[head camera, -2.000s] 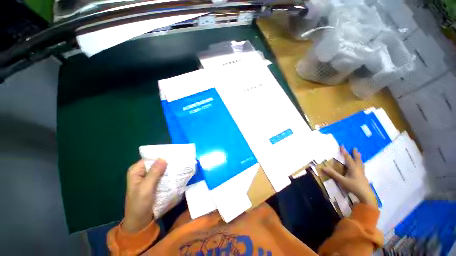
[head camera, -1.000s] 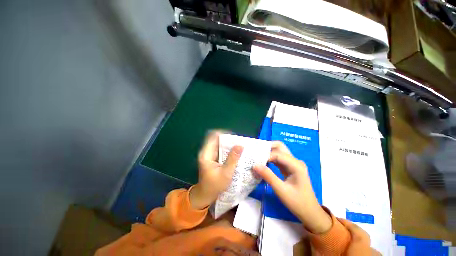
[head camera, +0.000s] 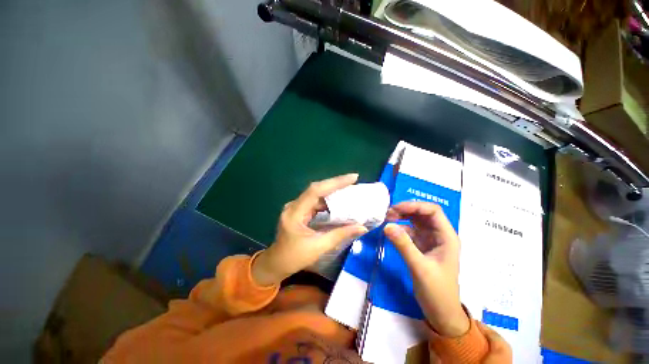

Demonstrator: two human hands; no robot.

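My left hand [head camera: 309,227] holds the white label sheet [head camera: 359,204], which is bent over between thumb and fingers. My right hand [head camera: 428,249] is close to the sheet's right edge, thumb and forefinger nearly together; whether a sticker is between them is too small to tell. Below the hands lie flat cartons with a blue panel [head camera: 432,206] with white print. A white panel [head camera: 504,245] with dark heading and a small blue bar lies to the right. My right hand hides part of the blue panel.
The cartons lie on a dark green tabletop [head camera: 299,138] beside a grey wall [head camera: 107,106]. A metal bar [head camera: 455,60] and a thick white roll [head camera: 498,39] run along the far side. At right are a tan surface [head camera: 580,284], clear plastic bags [head camera: 615,263] and a brown cardboard box [head camera: 613,92].
My right hand has left the cartons at right and come to the label sheet. The sheet, earlier hanging down with its print showing, is now bent over and higher. The view has turned left.
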